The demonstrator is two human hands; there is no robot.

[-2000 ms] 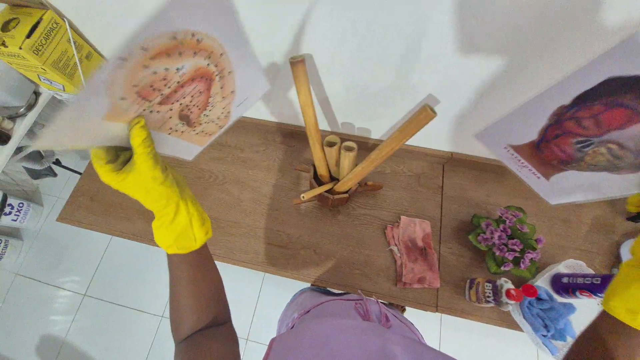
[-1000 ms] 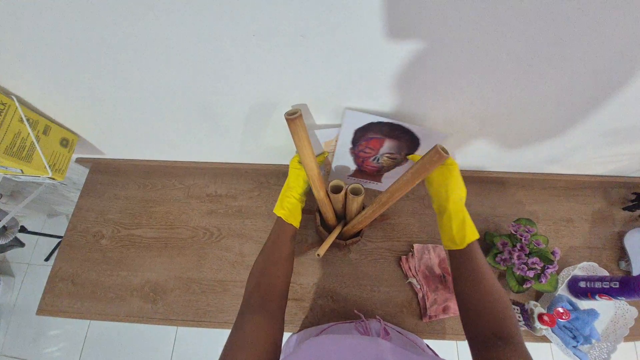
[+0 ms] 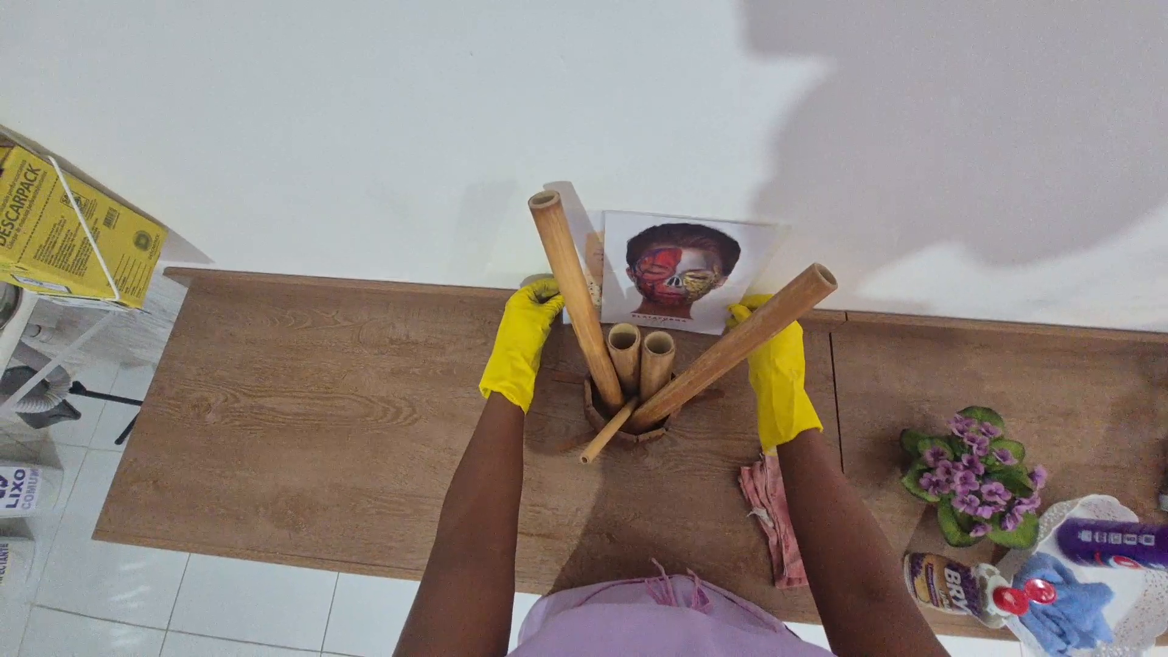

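Note:
Yellow rubber gloves cover both hands. My left hand (image 3: pixel 523 342) is at the left side of the printed sheets, behind a leaning bamboo tube; its fingertips are partly hidden. My right hand (image 3: pixel 777 370) touches the lower right edge of the sheet with a painted face (image 3: pixel 677 274), its thumb and finger partly behind another bamboo tube (image 3: pixel 739 347). The face sheet leans against the wall at the back of the wooden counter, over another sheet whose edge shows at left. Between my arms, a wooden holder (image 3: pixel 598 415) contains several bamboo tubes.
A pink stained cloth (image 3: pixel 774 520) lies beside my right forearm. Farther right are a potted purple flower (image 3: pixel 976 479), a labelled bottle (image 3: pixel 944 584), a purple container (image 3: pixel 1113 545) and a blue cloth (image 3: pixel 1063 607) on a white doily. A yellow box (image 3: pixel 78 224) stands at far left.
Two seconds ago my left hand held a sheet up at the left, with the face sheet raised at the right. Both sheets are now together against the wall behind the bamboo.

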